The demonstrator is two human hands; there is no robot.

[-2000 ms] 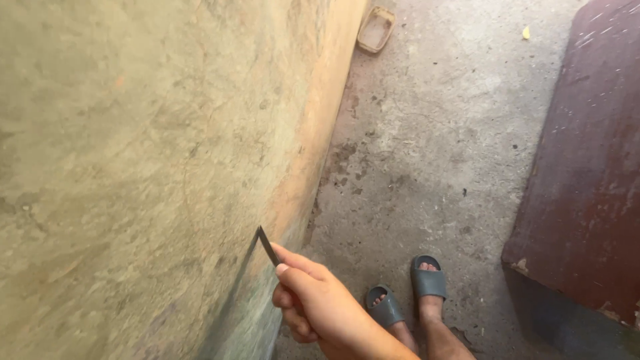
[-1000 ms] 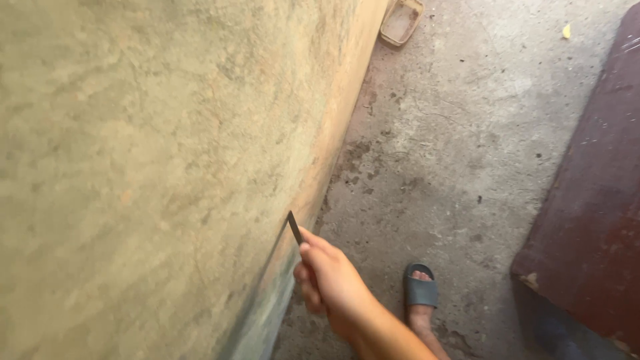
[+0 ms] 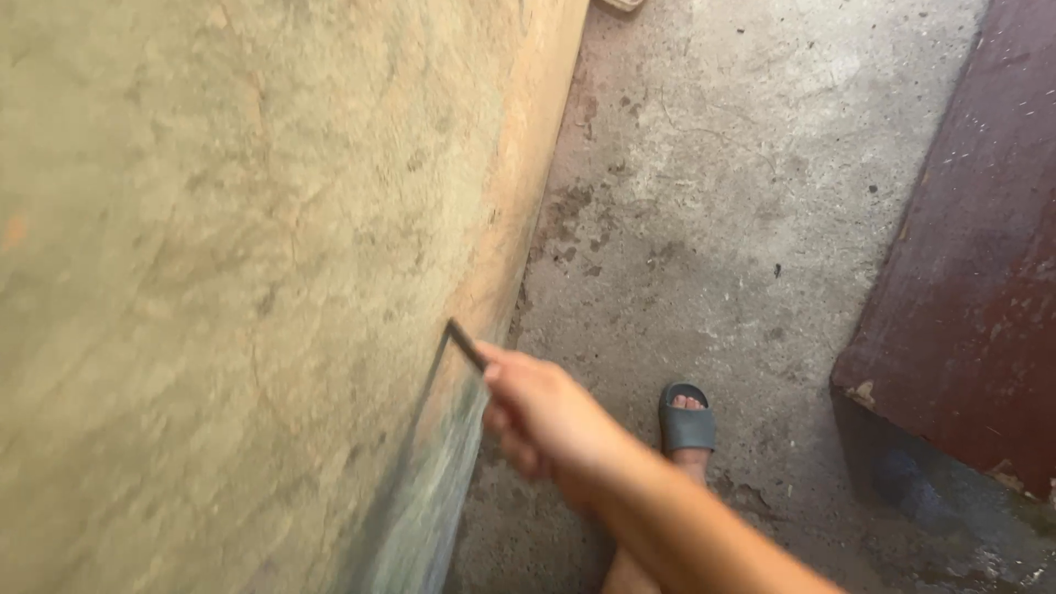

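Note:
My right hand (image 3: 536, 412) reaches in from the lower right, its thumb and fingers closed around a thin, dark, flat strip (image 3: 467, 341), possibly a blade. The strip points up and to the left, and its tip appears to meet the worn, yellowish plastered wall (image 3: 272, 272) near the wall's lower part. A long shadow runs down the wall from that tip. Most of the strip lies hidden inside the hand, and motion blurs the fingers. My left hand is out of view.
A rough concrete floor (image 3: 701, 214) runs beside the wall. One foot in a grey slide sandal (image 3: 689, 427) stands below the hand. A dark red block or ledge (image 3: 965, 330) with chipped edges is at the right. Part of a pale object (image 3: 624, 4) shows at the top edge.
The view has shifted, and the tan container on the floor is now mostly cut off at the top. Two sandalled feet showed two seconds ago; now one does. The hand still holds the strip at the wall.

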